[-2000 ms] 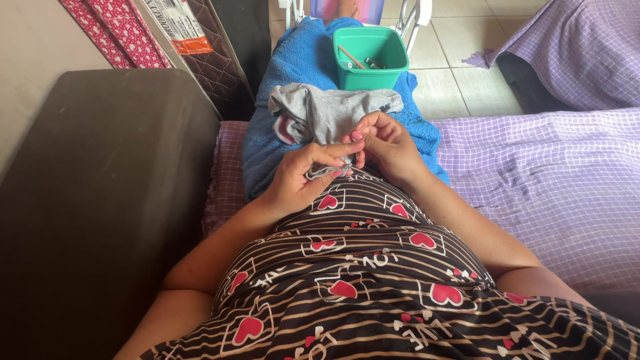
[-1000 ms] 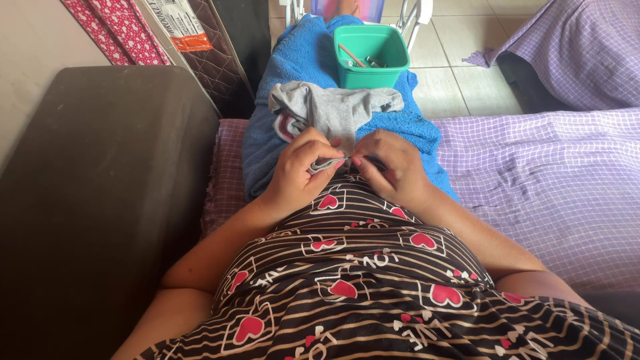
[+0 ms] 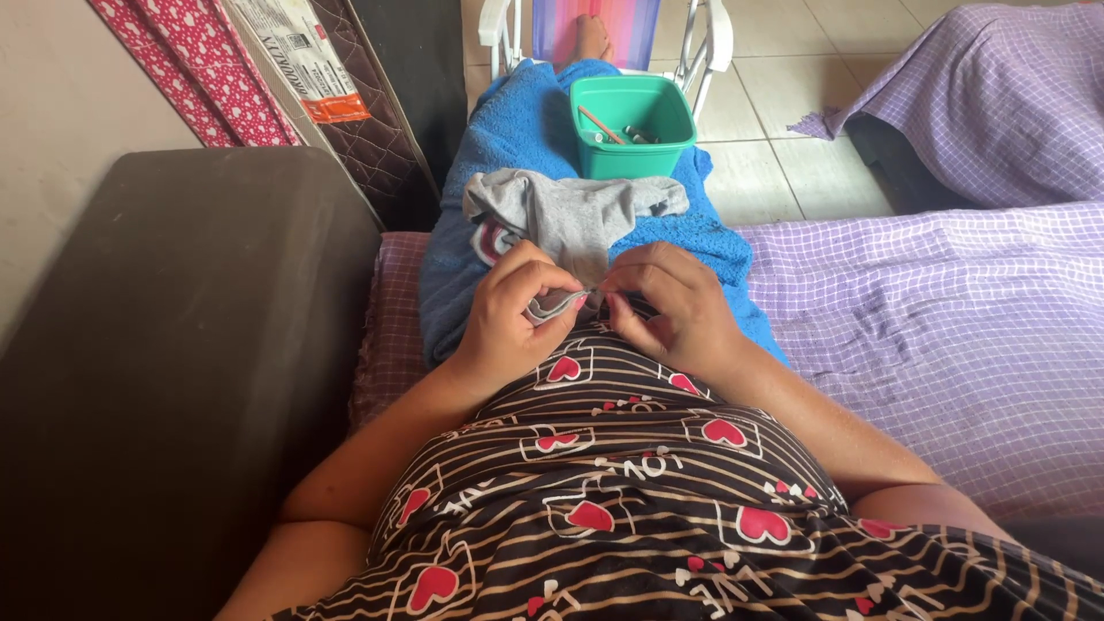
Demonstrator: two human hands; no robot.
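A grey cloth garment (image 3: 569, 207) lies across my lap on a blue towel (image 3: 509, 129). My left hand (image 3: 522, 315) pinches a folded edge of the grey cloth between thumb and fingers. Close beside it, my right hand (image 3: 673, 302) has thumb and fingertips brought together at the end of the same edge. Whether the right fingertips also hold something small, such as a needle, cannot be made out. Beyond the garment a green plastic tub (image 3: 634, 159) rests on the towel, with a thin reddish stick (image 3: 601, 125) and several small items inside.
A dark brown armrest (image 3: 172, 345) rises at my left. Purple checked cloth (image 3: 931, 345) covers the seat at my right, and more drapes something farther off (image 3: 1009, 103). Ahead, a bare foot (image 3: 591, 39) rests on a white-framed folding chair (image 3: 720, 34) with striped fabric.
Two seconds ago my right fingers were raised over the left fingertips; now the right hand is lower, turned knuckles up, beside the left. The left hand now shows more of the folded edge.
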